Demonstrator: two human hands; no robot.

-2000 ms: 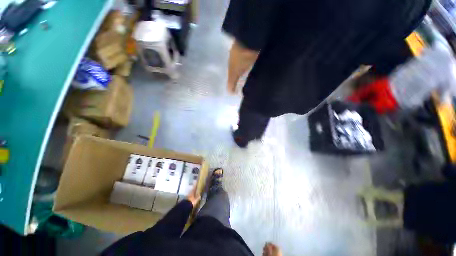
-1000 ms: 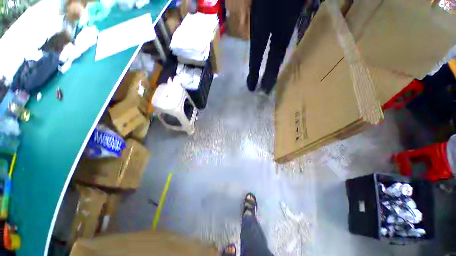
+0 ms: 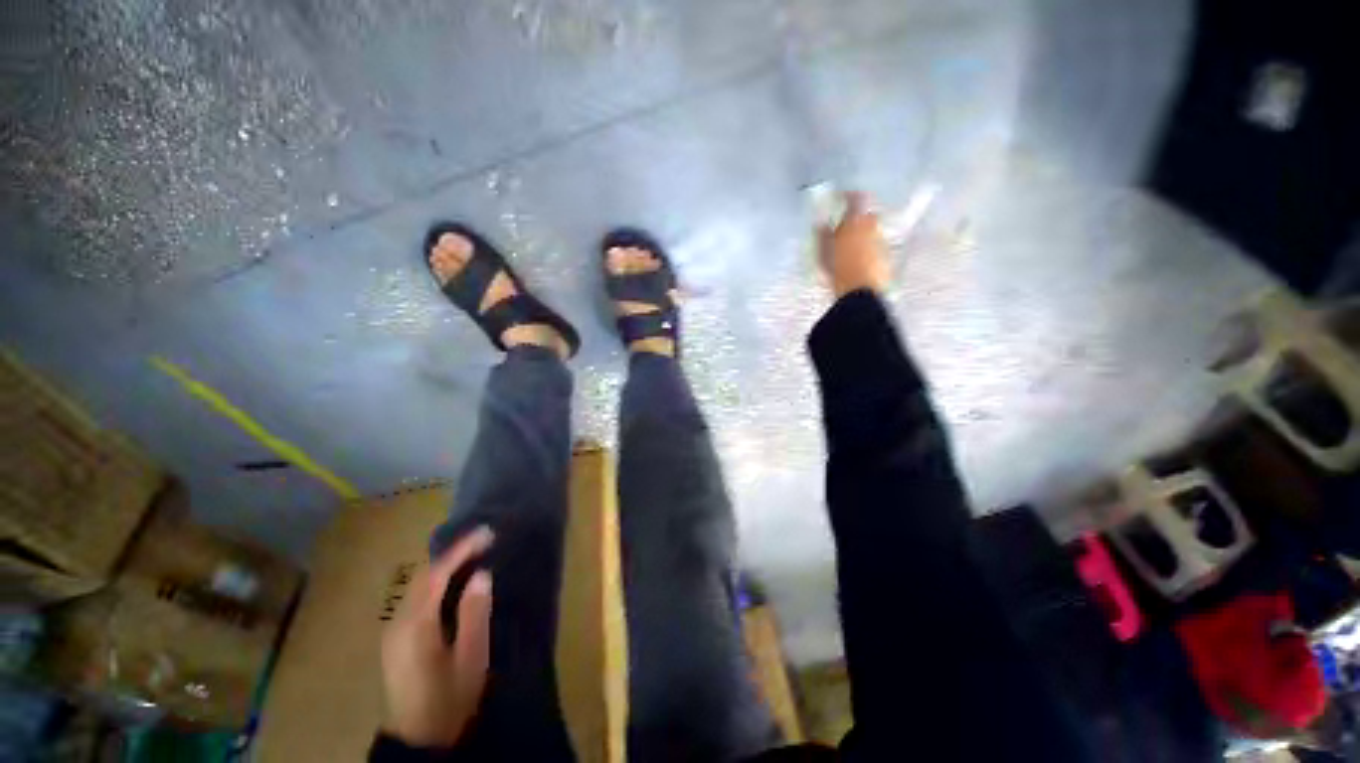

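Note:
My right hand [image 3: 853, 251] reaches out over the grey floor, right of my feet. A small pale piece [image 3: 822, 197] shows at its fingertips; blur hides whether the fingers grip it. My left hand [image 3: 436, 641] is low in front of my left leg, fingers apart and curved, with nothing seen in it. A brown carton [image 3: 358, 596] stands beside and behind my legs, partly hidden by them and by my left hand.
A black crate [image 3: 1231, 187] with a pale label is cut off at the upper right. Pale stools [image 3: 1178, 525] and a red item [image 3: 1250, 663] are at the lower right. Other cartons [image 3: 194, 604] and a yellow floor line [image 3: 254, 425] are at the left.
The view has swung down to my feet. Both hands have come into view, the right one stretched toward the floor. The bench, the person and the large flat cartons have left the view.

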